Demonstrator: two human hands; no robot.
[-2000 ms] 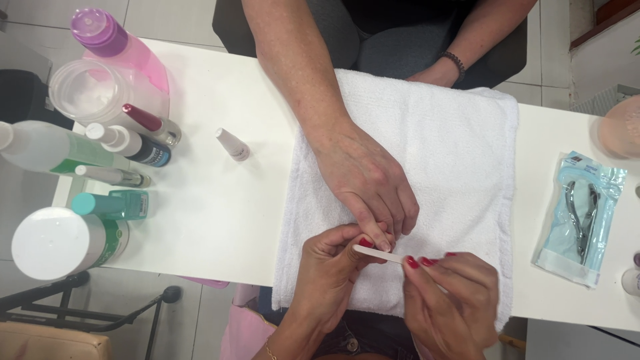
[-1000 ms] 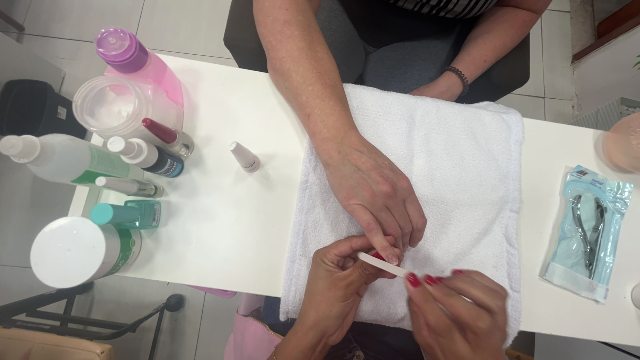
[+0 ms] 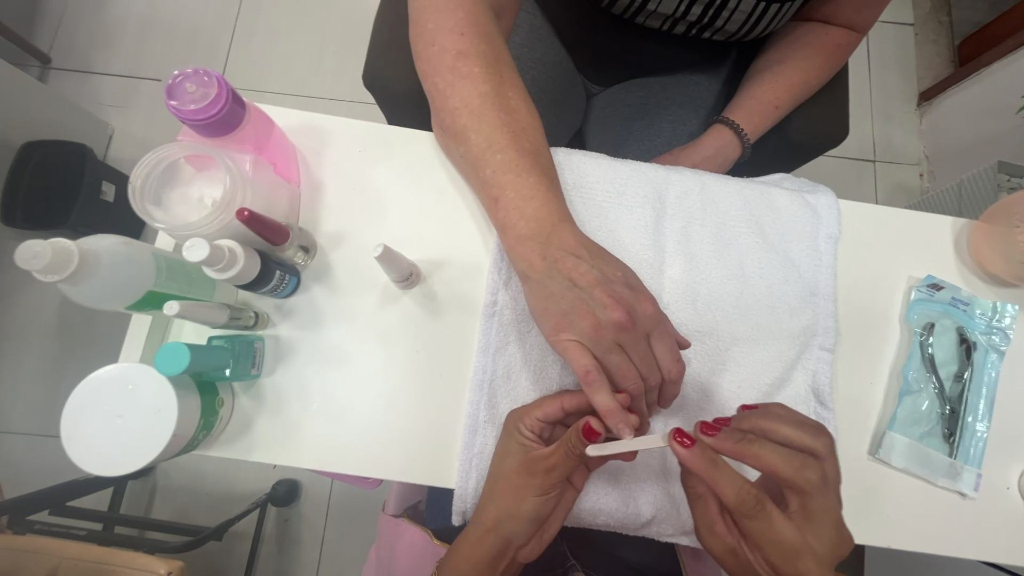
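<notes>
Over a white towel (image 3: 720, 240), my left hand (image 3: 544, 464) holds a finger of another person's hand (image 3: 604, 308) between its thumb and fingers. My right hand (image 3: 768, 488) pinches one end of a pale nail file (image 3: 628, 445) between thumb and fingertips. The file's free end lies by the tip of the held finger, close to my left thumb; whether it touches the nail I cannot tell. That person's other hand (image 3: 704, 152), with a dark coiled band at the wrist, rests at the towel's far edge.
A small nail polish bottle (image 3: 397, 267) stands left of the towel. Farther left are a pink bottle (image 3: 268, 148), an open-looking clear jar (image 3: 188, 192), a teal polish bottle (image 3: 236, 358) and a white-lidded tub (image 3: 120, 420). Cuticle nippers (image 3: 948, 384) in a pouch lie right.
The view has shifted slightly. The file in my right hand has changed its slant, its free end now lower than its held end. My left hand keeps hold of the other person's finger.
</notes>
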